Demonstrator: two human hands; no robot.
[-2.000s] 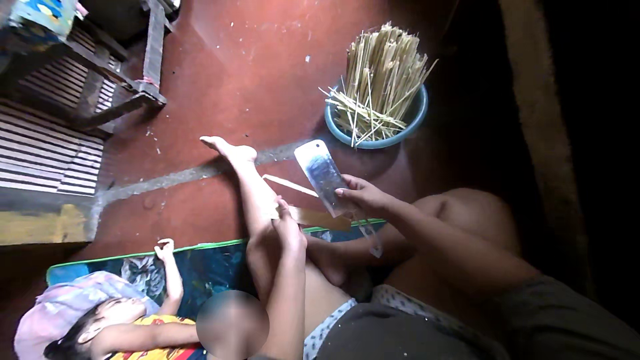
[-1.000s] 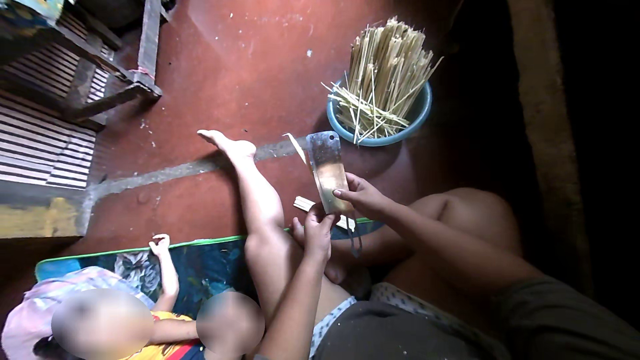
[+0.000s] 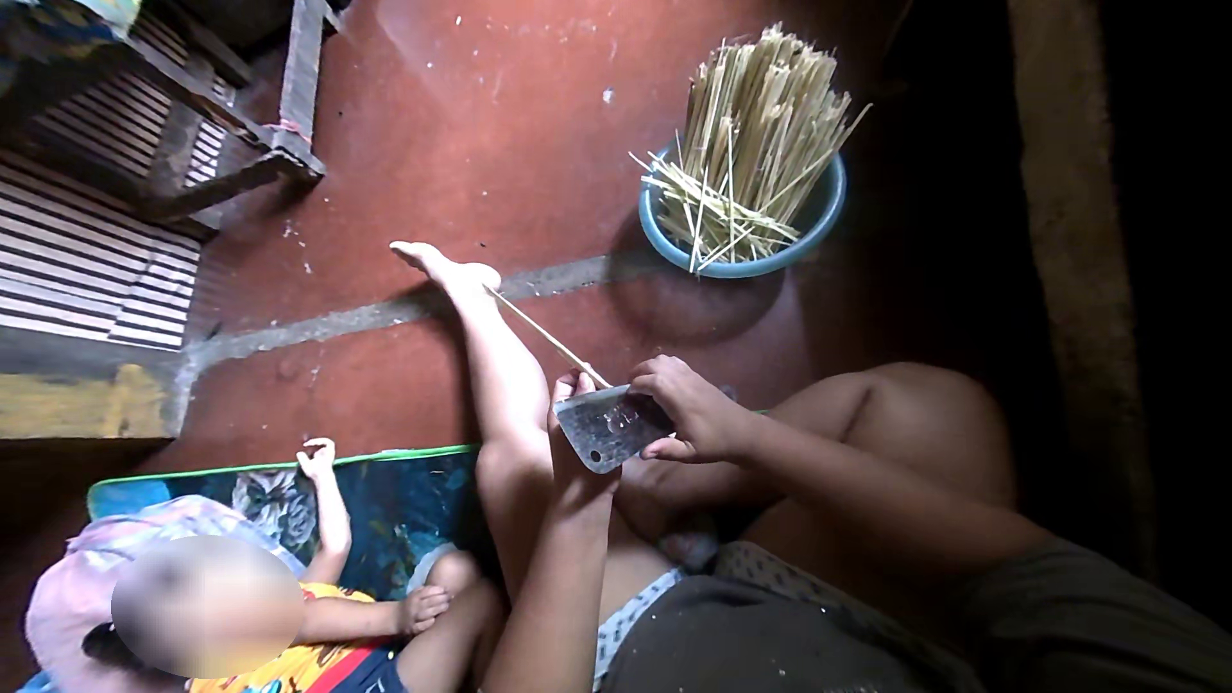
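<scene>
A wide metal cleaver blade [image 3: 612, 426] with a hole near one corner lies across the space between my hands. My right hand [image 3: 688, 409] grips it from the right, fingers over its top edge and thumb below. My left hand [image 3: 577, 423] is partly hidden behind the blade; its fingertips show above, holding a thin pale strip [image 3: 544, 330] that looks like split bamboo or a plant stalk. The strip slants up and left from the blade to near the ankle of my outstretched leg.
A blue plastic basin [image 3: 746, 269] holds a bundle of dry split strips [image 3: 765, 125] on the red floor [image 3: 500, 125]. Another person [image 3: 337, 616] lies at lower left on a dark patterned mat [image 3: 423, 520], close to my leg. A wooden frame [image 3: 300, 77] stands at upper left.
The blade has turned from upright to lying across in front of my left hand. The thin strip now slants up and left from it. The lying person's other hand now shows near a knee.
</scene>
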